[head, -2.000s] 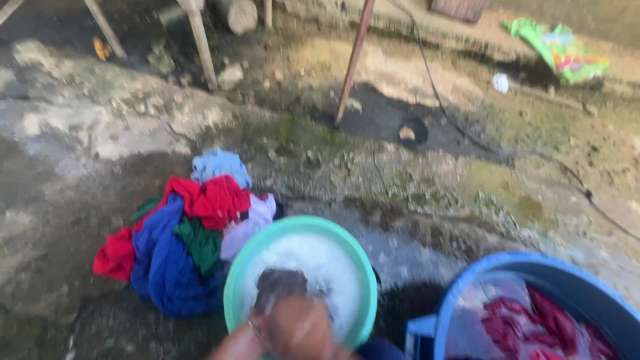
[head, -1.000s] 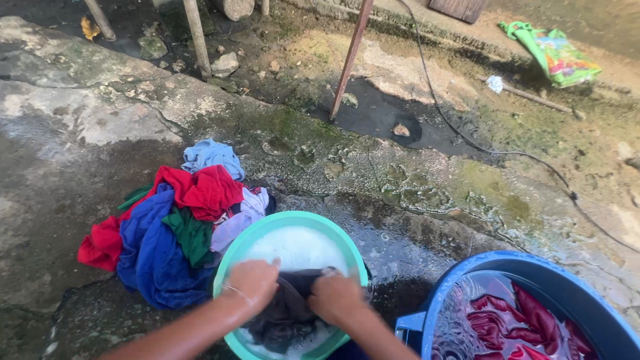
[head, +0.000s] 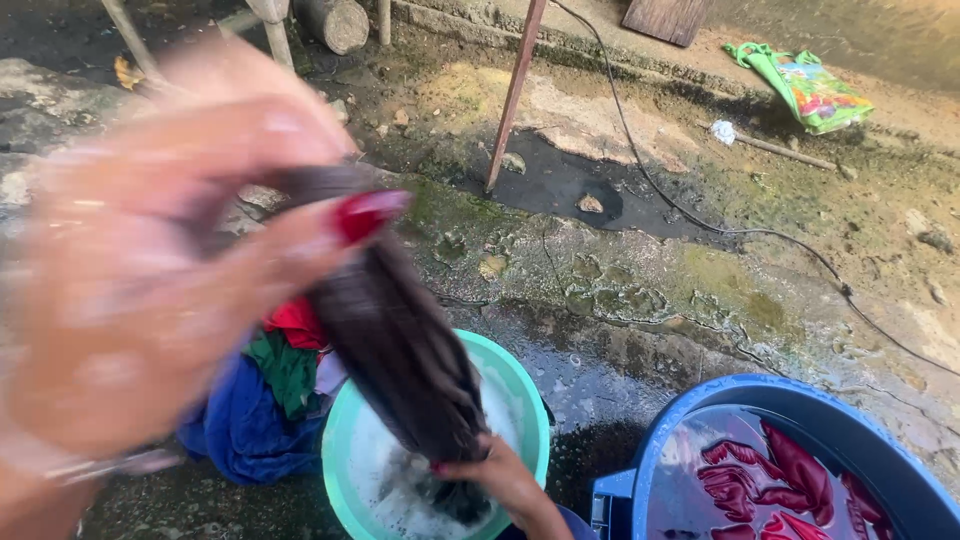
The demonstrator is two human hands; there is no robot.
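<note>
A dark wet cloth (head: pixel 405 345) stretches slantwise from the upper left down into a mint-green basin (head: pixel 531 382) of foamy water. My left hand (head: pixel 172 247), blurred and raised close to the camera, grips its upper end between thumb and fingers. Lower down, over the basin's right part, my right hand (head: pixel 504 476) clasps the cloth, whose bottom end lies in the suds. A pile of blue (head: pixel 251 424), green (head: pixel 285 367) and red clothes (head: pixel 298 322) lies left of the basin, partly hidden by my left hand and the cloth.
At the lower right stands a blue tub (head: pixel 645 450) with dark red cloth (head: pixel 795 465) in water. A reddish pole (head: pixel 514 97) rises from the wet ground. Behind are a black cable (head: pixel 637 154), a green printed bag (head: pixel 817 90), a stick (head: pixel 787 152) and a log (head: pixel 334 26).
My left hand has risen from the basin toward the camera, drawing the dark cloth up into a long stretch. A second ago both hands were on it down in the basin.
</note>
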